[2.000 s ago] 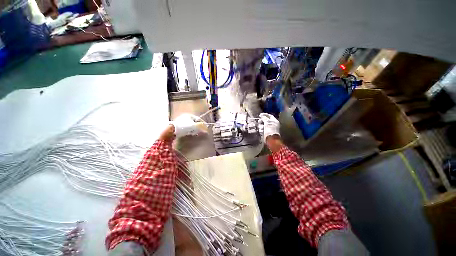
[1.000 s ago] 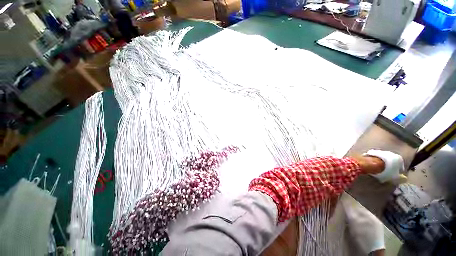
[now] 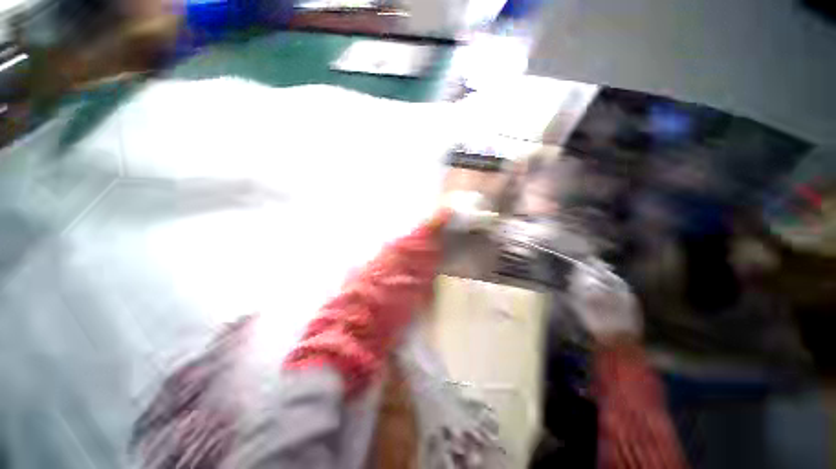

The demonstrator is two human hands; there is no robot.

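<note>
The view is strongly blurred. My left hand (image 3: pixel 469 211), in a white glove, is at the left side of the fixture area (image 3: pixel 527 245); its fingers are too smeared to read. My right hand (image 3: pixel 603 298), also gloved, is at the right and nearer to me. A thin white cable (image 3: pixel 552 251) runs from the fixture area to its fingertips. More white cables with darker ends (image 3: pixel 463 430) lie below my left forearm, over the edge of the cream board (image 3: pixel 486 339). The fixture details cannot be made out.
The white cover sheet (image 3: pixel 302 137) lies on the green bench (image 3: pixel 275 57) at the left. A blurred cable pile with reddish ends (image 3: pixel 188 403) is at the lower left. The white cabinet (image 3: pixel 678 64) overhangs at the upper right, with dark machine parts below it.
The view swung left to the cable pile and has swung back to the machine. My right hand is back in view, nearer to me than two seconds ago, with a thin cable at its fingers.
</note>
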